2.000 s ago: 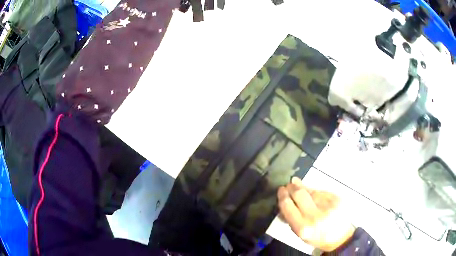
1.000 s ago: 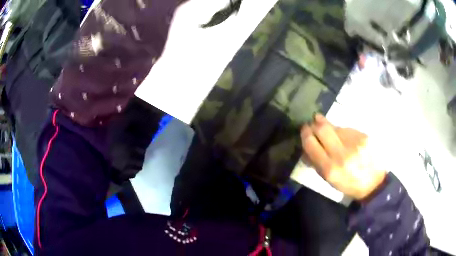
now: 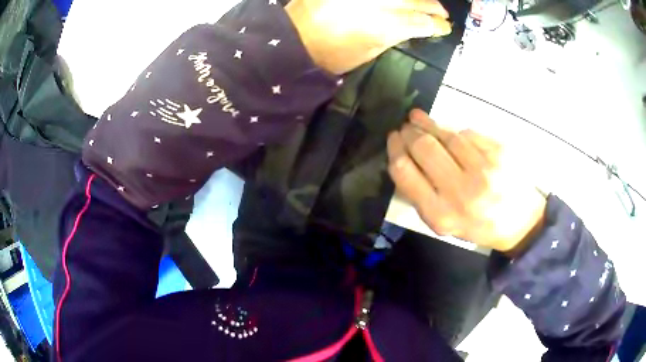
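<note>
The camouflage panel (image 3: 340, 155) lies across the table's front edge and hangs down over my lap, partly hidden by my left sleeve. My left hand (image 3: 368, 32) is bare and lies over the upper part of the panel, fingers pointing right, near the needle area. My right hand (image 3: 464, 180) is bare, at the panel's right edge, with thumb and curled fingertips on the cloth, pinching its edge. Metal parts of the sewing machine (image 3: 559, 32) show at the top right, cut off by the frame.
A dark thread (image 3: 524, 120) runs across the white table (image 3: 496, 92) to small dark snips (image 3: 620, 185) on the right. Black cloth (image 3: 42, 106) is heaped at the left. A blue crate (image 3: 32, 297) stands at the lower left.
My left hand has come into view over the top of the panel, its sleeve now reaching across the table. My right hand stays at the panel's right edge, a little further left.
</note>
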